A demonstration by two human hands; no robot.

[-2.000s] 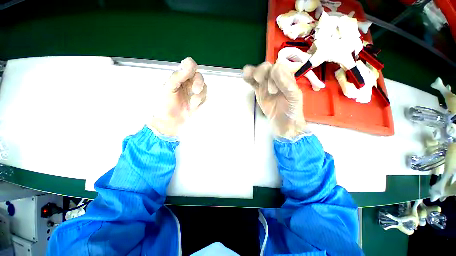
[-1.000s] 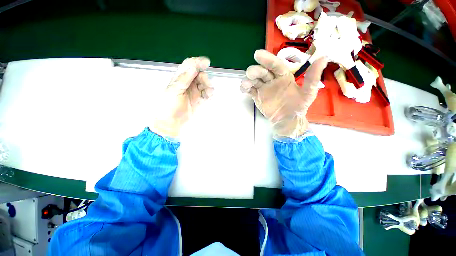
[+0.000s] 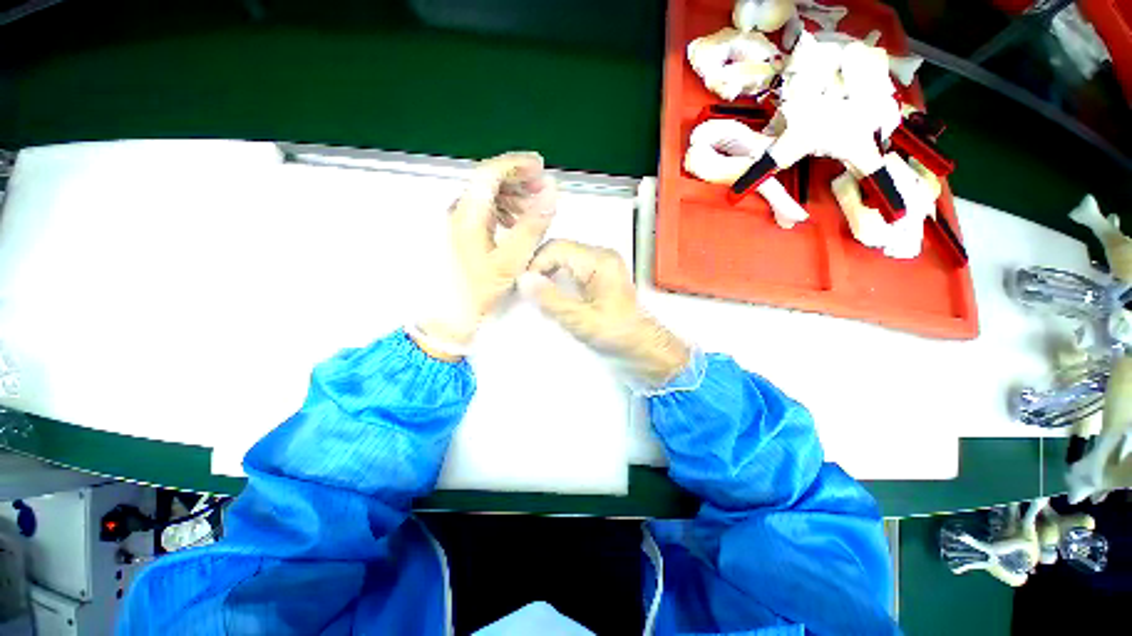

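My left hand (image 3: 497, 249), in a thin translucent glove, is raised over the white work mat (image 3: 546, 429). Its fingers are curled, with a gap to the thumb, and it holds nothing visible. My right hand (image 3: 602, 298), also gloved, is just right of it. Its fingers are bent, and their tips meet the left hand near the base of the thumb. Whether they pinch the glove there cannot be told. Both hands are slightly blurred.
The red parts tray (image 3: 745, 255) at the upper right holds a large pale piece (image 3: 838, 99), cream ring-shaped parts (image 3: 724, 150) and red-and-black clips (image 3: 883, 193). Cream-and-clear assemblies (image 3: 1061, 400) stand at the right edge. A white machine (image 3: 87, 547) is at lower left.
My right hand has moved left and down, away from the tray, turned, and its spread fingers have bent in against my left hand. My left hand has shifted slightly right.
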